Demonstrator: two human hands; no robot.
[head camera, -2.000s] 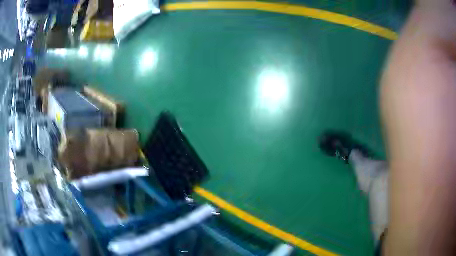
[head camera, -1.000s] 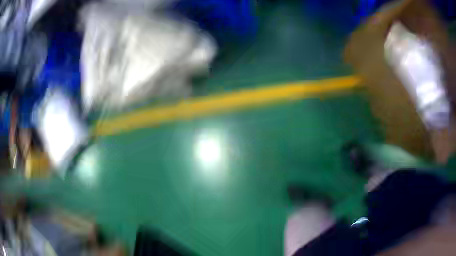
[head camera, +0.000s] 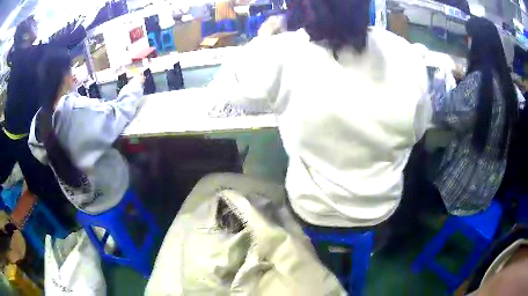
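Observation:
A large beige woven sack (head camera: 202, 248) stands nearest in front of me at the bottom centre, with a dark opening in its folded top. Neither of my hands can be made out. A blurred patch of bare skin with a dark edge shows at the bottom right corner; I cannot tell which body part it is. Beyond the sack, a long white work table (head camera: 168, 115) carries several upright black boxes (head camera: 174, 76) at its left part.
A person in a white top (head camera: 353, 127) sits on a blue stool (head camera: 341, 248) just beyond the sack. Other people sit at left (head camera: 87, 139) and right (head camera: 477, 127), on blue stools. A dark-clothed person stands far left. A white bag (head camera: 75, 263) is on the floor at lower left.
The view has swung up from the green floor with its yellow line to the seated people and table. The large arm at the right is gone; only skin at the lower right corner shows.

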